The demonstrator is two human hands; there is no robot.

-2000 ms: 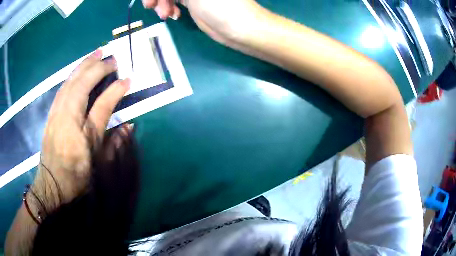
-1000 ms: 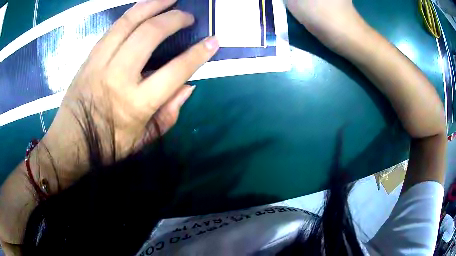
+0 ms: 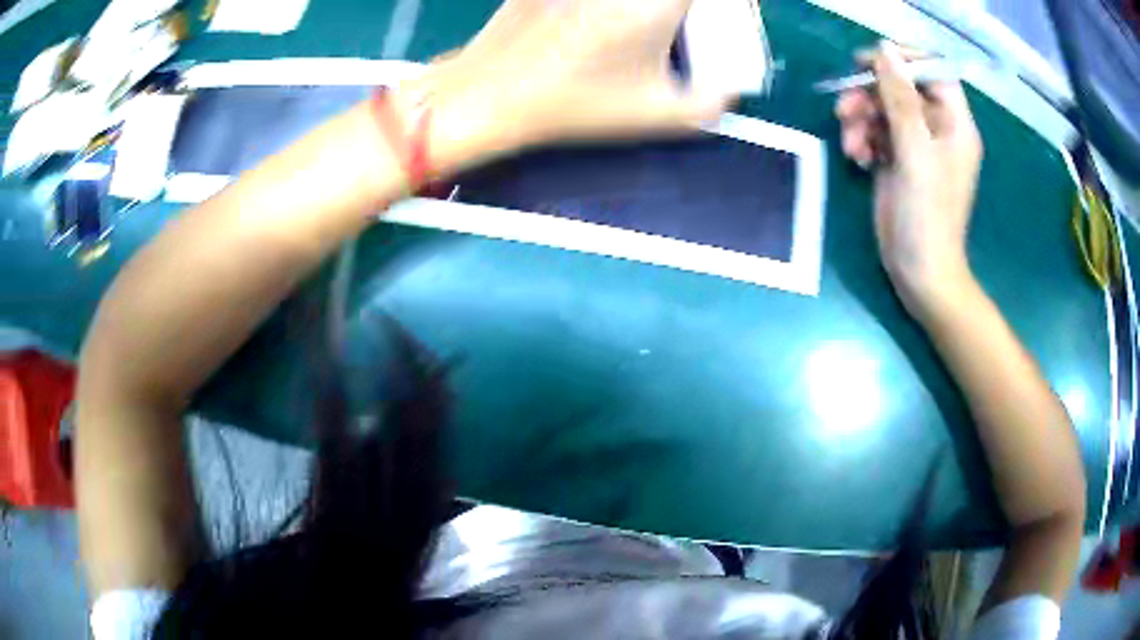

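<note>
The long dark strip (image 3: 650, 200) with its white border lies flat across the green table. My left hand (image 3: 575, 75) reaches over it, blurred, its upper fingers cut off by the top edge. A white module-like piece with a dark side (image 3: 735, 44) is at its fingers, just beyond the strip; I cannot tell whether it is gripped. My right hand (image 3: 913, 138) is right of the strip and holds slim silver tweezers (image 3: 856, 81), tip pointing left. No module shows on the visible part of the strip.
Blurred white modules (image 3: 138, 56) are piled at the upper left. A small dark module (image 3: 85, 210) lies nearer me there. Yellow scissor handles (image 3: 1095, 238) lie at the right table edge. A red stool (image 3: 35, 431) stands below the table at left. A white sheet (image 3: 256, 13) is at the top.
The view has shifted, showing the strip's right end and the pile. My left hand has moved off the strip's left part to the white piece beyond it. The white piece on the strip no longer shows there.
</note>
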